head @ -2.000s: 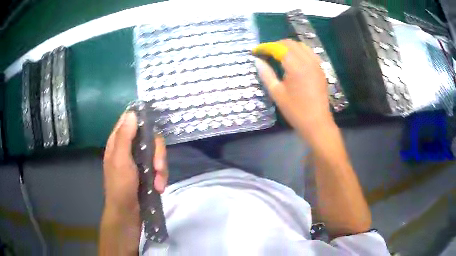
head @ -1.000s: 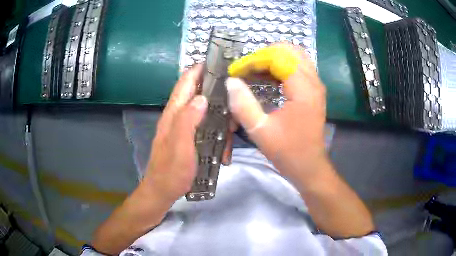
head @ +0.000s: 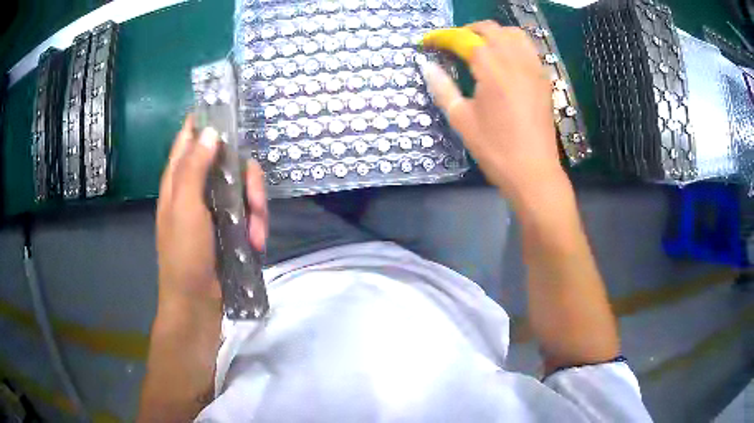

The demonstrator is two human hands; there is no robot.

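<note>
My left hand (head: 192, 206) holds a grey metal fixture strip (head: 230, 215) nearly upright, left of the tray and over my lap. The clear blister tray (head: 347, 182) has rows of small round silver components (head: 356, 102) in its pockets. My right hand (head: 504, 99), with yellow on the index finger and a pale cot on the thumb, is over the tray's right edge. Its thumb and index finger are apart, with fingertips near the upper right pockets. Whether a small part is between the fingertips cannot be told.
Several strips (head: 87, 111) stand at the left on the green surface (head: 157, 107). A single strip (head: 562, 107) lies right of the tray, beside a tall strip stack (head: 645, 91) and clear trays (head: 715, 107). A blue stool (head: 707, 223) is on the floor.
My right hand has moved from the strip back to the tray's right side. My left hand has moved left with the strip, away from in front of the tray. The view has shifted.
</note>
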